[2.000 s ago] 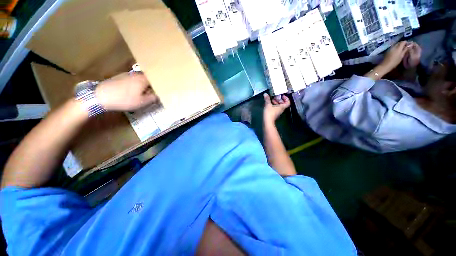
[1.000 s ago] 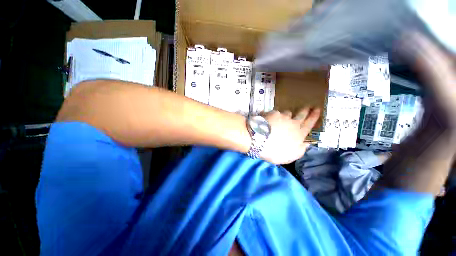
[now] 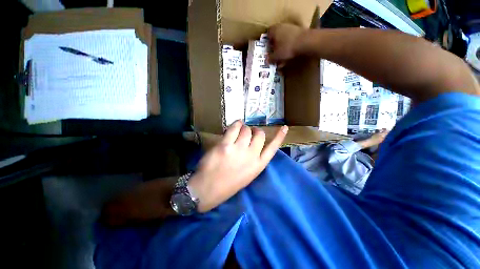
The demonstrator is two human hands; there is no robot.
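A brown open carton [image 3: 204, 68] stands in front of me. Several slim white product boxes [image 3: 233, 86] stand inside it, with a gap beside the leftmost one and a slightly tilted box [image 3: 256, 84] right of the gap. My right hand [image 3: 281, 46] reaches in from the right and has curled fingers at the top of the tilted box; its exact grip is partly hidden. My left hand [image 3: 237, 157], with a watch at the wrist, is empty with fingers spread, at the carton's near edge and flap.
A brown clipboard [image 3: 84, 20] with white paper [image 3: 84, 79] and a pen [image 3: 86, 54] lies left. White product boxes [image 3: 333, 110] lie right of the carton. Beyond them are a grey sleeve [image 3: 350, 163] and hand of another person. An orange-yellow object [image 3: 421, 7] is at upper right.
The carton view has shifted left. My left hand has drawn back to the near edge. My right hand, blurred beside a grey object before, is inside the carton. A gap has opened between boxes.
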